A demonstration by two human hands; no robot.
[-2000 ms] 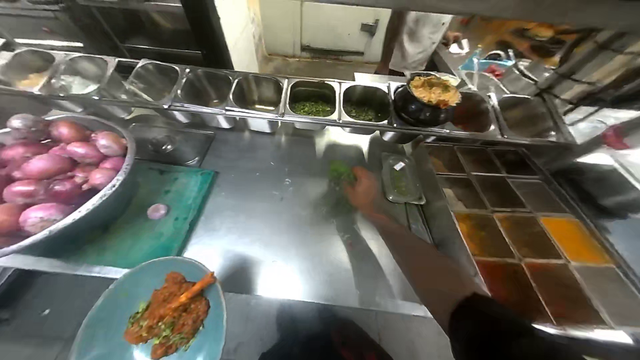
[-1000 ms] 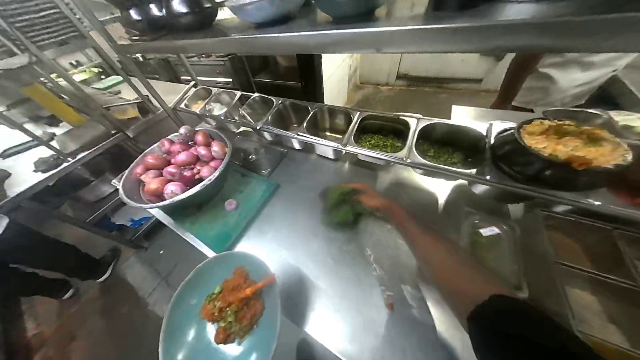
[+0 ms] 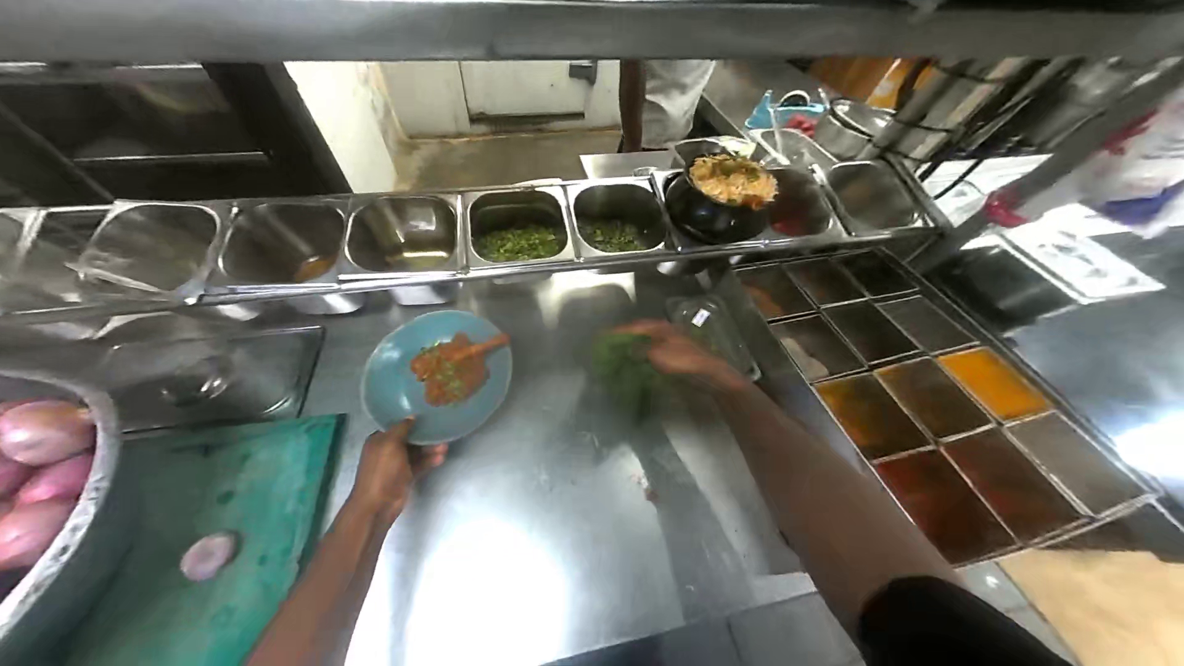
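Observation:
My left hand grips the near rim of a blue plate, above the steel counter. On the plate lies a reddish-brown saucy food with green garnish and an orange-brown stick-shaped piece that reaches over the right rim. Blurred by motion, my right hand holds a bunch of leafy green herbs over the counter, just left of a clear lidded container.
Steel pans line the back, two with chopped greens. A black bowl of rice sits there. Spice compartments are right. Left are a green cutting board, an onion piece and a tub of onions. Beyond stands a person.
My left hand is now in view, holding the plate, which has moved farther onto the counter, away from me. The herbs remain in my right hand. The view has swung back right.

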